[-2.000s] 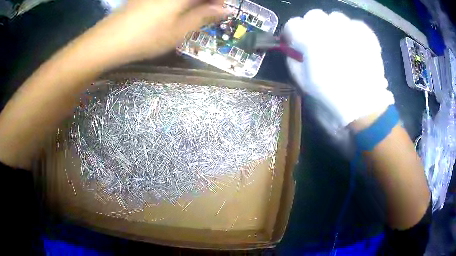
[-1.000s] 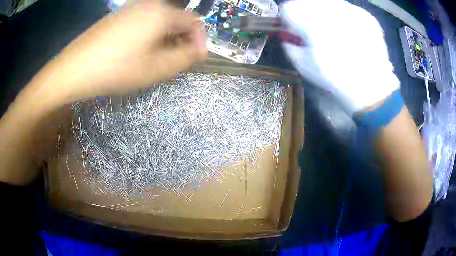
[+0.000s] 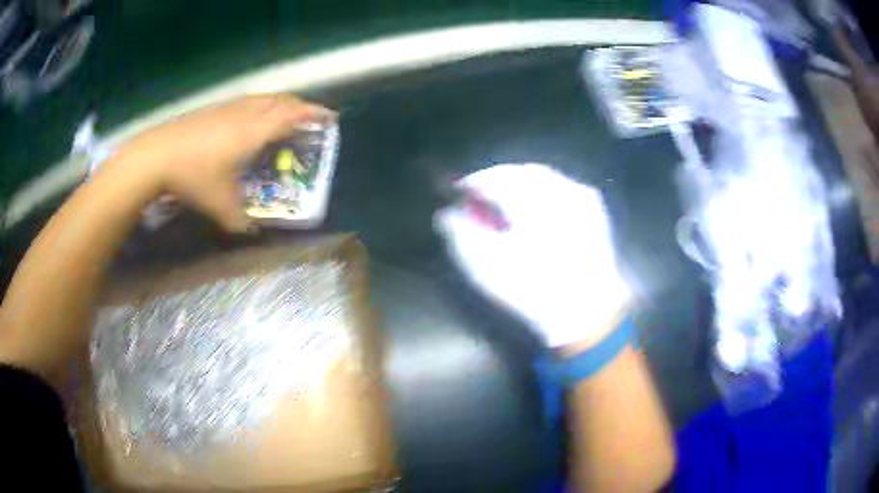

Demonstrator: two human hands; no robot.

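A white socket housing [image 3: 318, 183] lies open side up behind the tray, showing its circuit board with yellow and blue parts. My bare left hand [image 3: 217, 159] grips its left and far edges. My white-gloved right hand [image 3: 540, 246] is apart from it to the right, closed on small red-handled pliers [image 3: 485, 210]; their dark jaws are blurred and point up-left. The cardboard tray [image 3: 378, 385] sits nearest me at the left, with a mass of thin silver pins [image 3: 222, 356] in it.
At the right lie another open housing [image 3: 631, 91] and bagged units in clear plastic [image 3: 761, 231], beside a bright blue sheet or bin [image 3: 771, 424]. A pale rail [image 3: 405, 43] edges the green conveyor belt [image 3: 222, 34] at the back.
The view has swung right, so the tray and housing appear further left. My left hand has gone from above the tray to the housing. The pliers have moved away from the housing.
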